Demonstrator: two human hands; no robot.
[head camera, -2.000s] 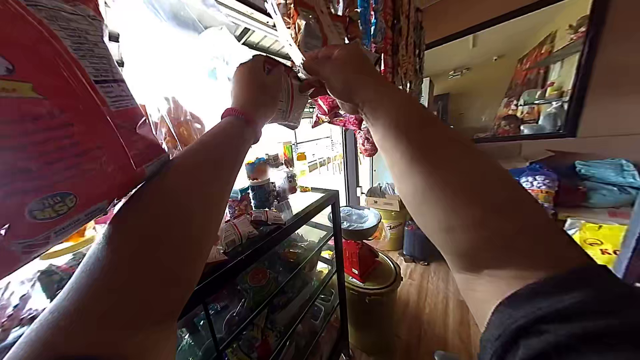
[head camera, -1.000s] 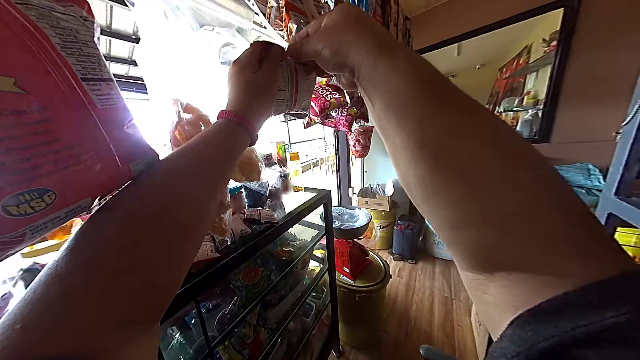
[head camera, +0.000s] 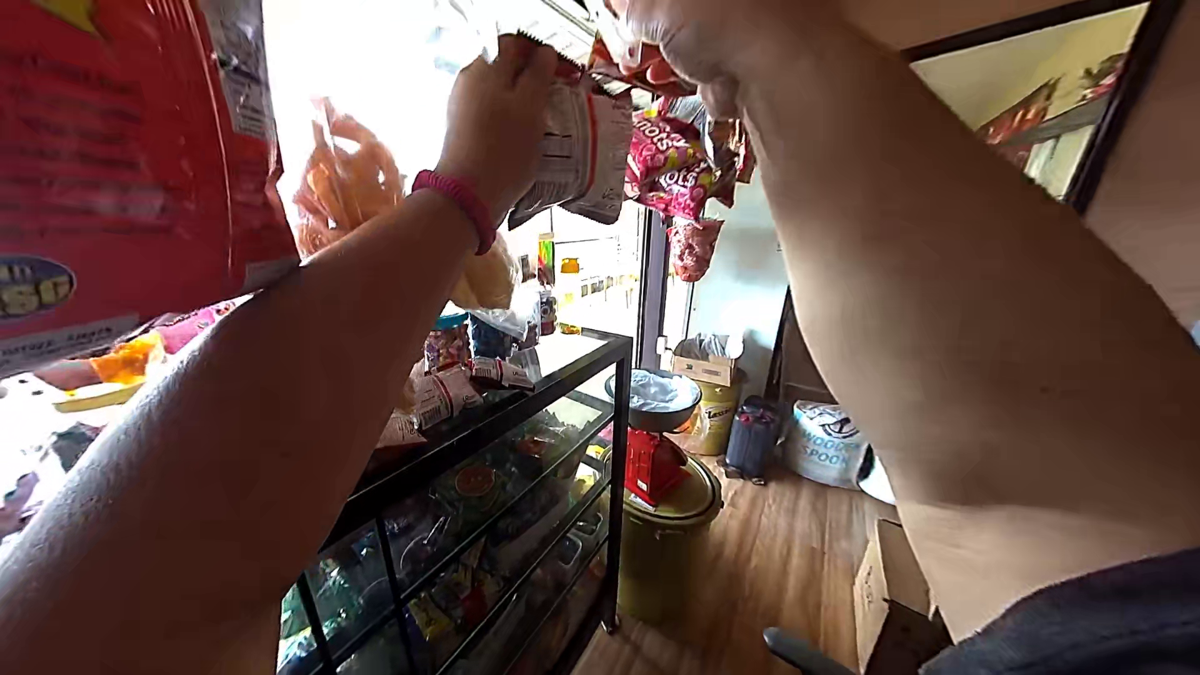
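My left hand (head camera: 502, 122), with a pink band at the wrist, is raised at top centre and grips the top of silvery-backed snack packets (head camera: 577, 150). Beside it, my right hand (head camera: 670, 47) is raised at the top edge, its fingers closed around the edge of a red-brown packet (head camera: 633, 70). Pink snack packs (head camera: 667, 164) hang just below and behind my right hand. At the left, close to the camera, is a large red snack bag (head camera: 131, 178). A clear bag of orange ring-shaped snacks (head camera: 342, 183) hangs between that bag and my left hand.
Below my arms stands a black-framed glass display case (head camera: 487, 422) with small packets on top. Past it, a red weighing scale (head camera: 653, 464) with a pan sits on a lidded drum (head camera: 666, 553). A white sack (head camera: 825, 445) and an open cardboard box (head camera: 891, 600) are on the wooden floor.
Both hands stay raised at the hanging packets. My right hand has moved up and right, away from my left hand, leaving a wider space between them.
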